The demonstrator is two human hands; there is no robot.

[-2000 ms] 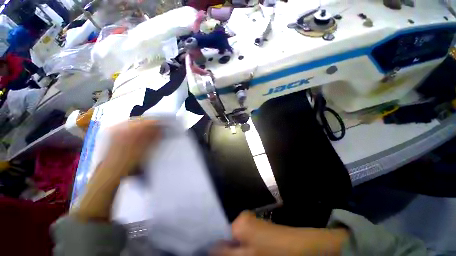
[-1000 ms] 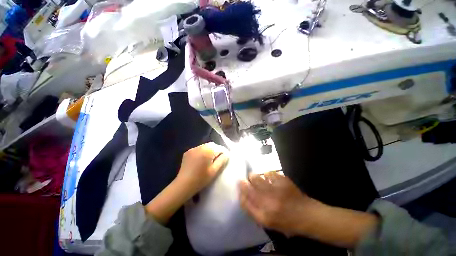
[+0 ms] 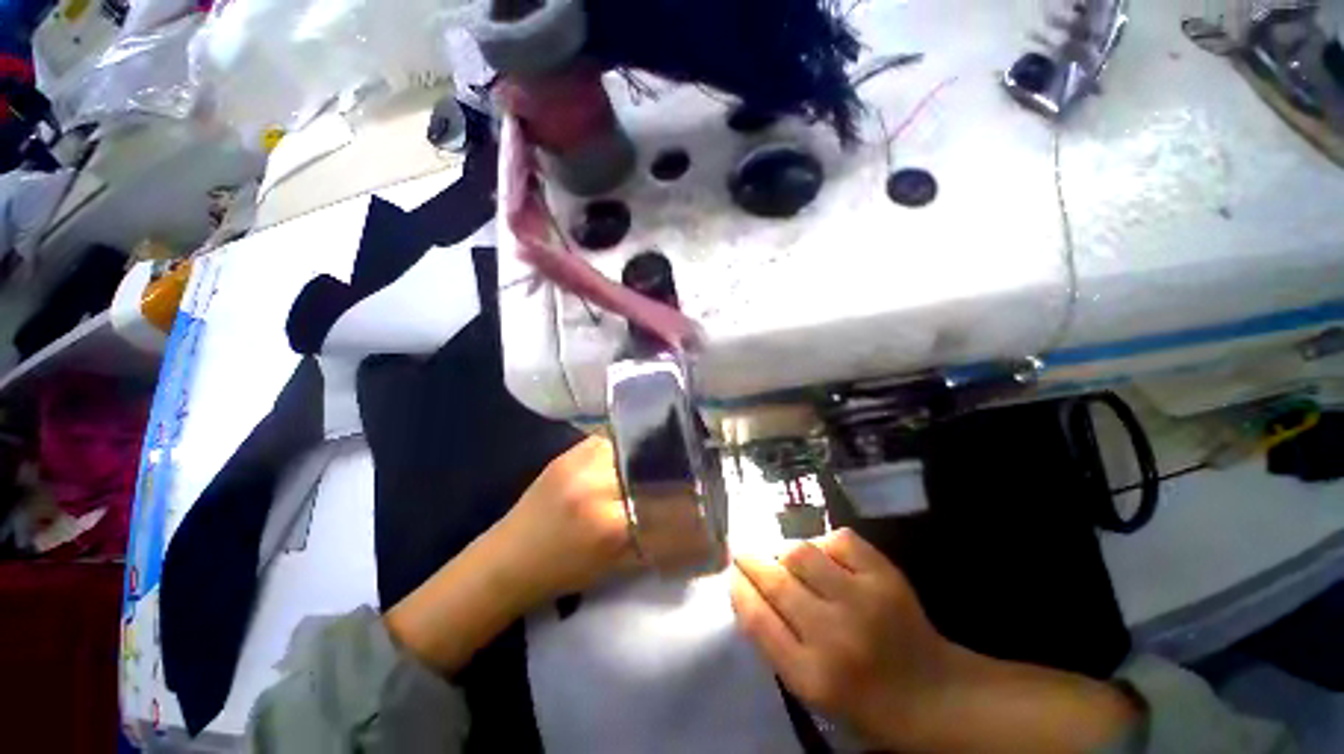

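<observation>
A white fabric panel (image 3: 649, 670) lies over black fabric, its top edge under the bright light at the needle of the white sewing machine (image 3: 870, 280). My left hand (image 3: 568, 516) is closed on the panel's upper left; its fingertips are hidden behind the shiny metal guard (image 3: 660, 464). My right hand (image 3: 855, 626) grips the panel's right edge just in front of the presser foot (image 3: 800, 508), fingers bent together. Black fabric (image 3: 1002, 530) extends right under the machine arm. The needle tip is lost in glare.
Black and white cut panels (image 3: 243, 545) lie left on the white table (image 3: 221, 339) with blue edge tape. Black scissor handles (image 3: 1113, 464) lie right of the needle. A dark blue thread tuft (image 3: 722, 52) and a pink strip (image 3: 590, 280) are on the machine head. White plastic bags lie behind.
The white panel, first held up blurred left of the needle, was brought to the presser foot with both hands. Since then my view has moved closer to the head, and the hands stay at the needle.
</observation>
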